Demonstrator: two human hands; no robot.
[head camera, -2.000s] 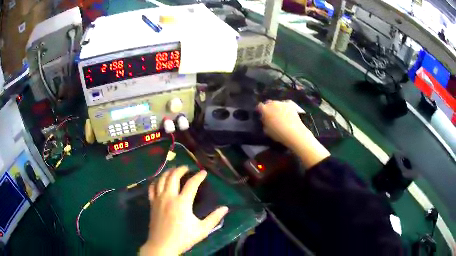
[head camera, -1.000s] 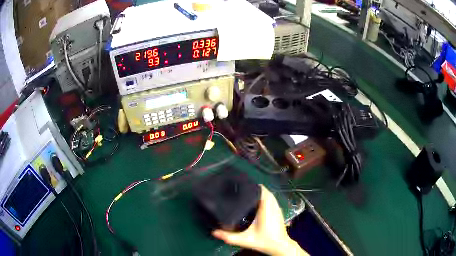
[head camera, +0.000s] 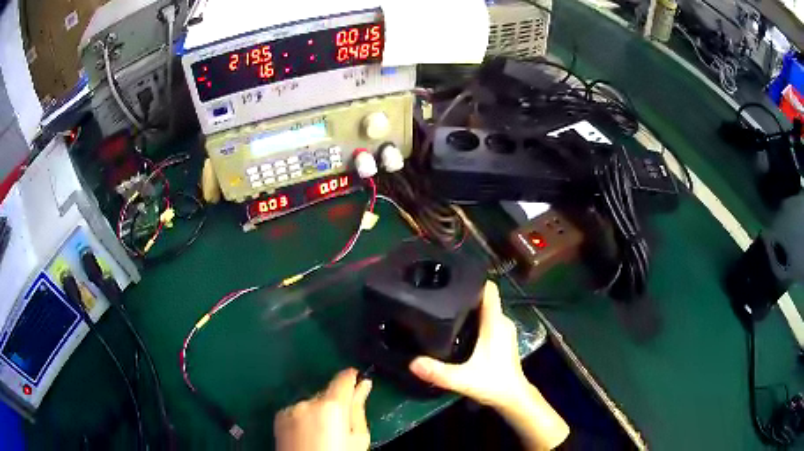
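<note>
The black power cube (head camera: 428, 304) is near the mat's front edge, with round recessed outlets on its top and front faces. My right hand (head camera: 494, 352) grips its right side, thumb across the lower front. My left hand (head camera: 326, 418) is at the cube's lower left, cut off by the bottom edge. A small dark thing (head camera: 364, 374) shows at its fingertips; I cannot tell what it is. The USB test lead (head camera: 251, 291) curves over the mat, its plug lying loose at the lower left.
The power meter (head camera: 300, 57) sits on the electronic load (head camera: 308, 145), with the small dual display meter (head camera: 300, 198) in front. The tester with screen (head camera: 53, 308) is left. The black power strip (head camera: 511, 163), coiled cord (head camera: 626, 229) and lit brown extension socket (head camera: 547, 247) are right. Another cube (head camera: 758, 273) is far right.
My left hand has come in at the bottom beside the cube. My right hand still grips the cube, which shows an outlet on top more clearly. The power meter's readings have changed.
</note>
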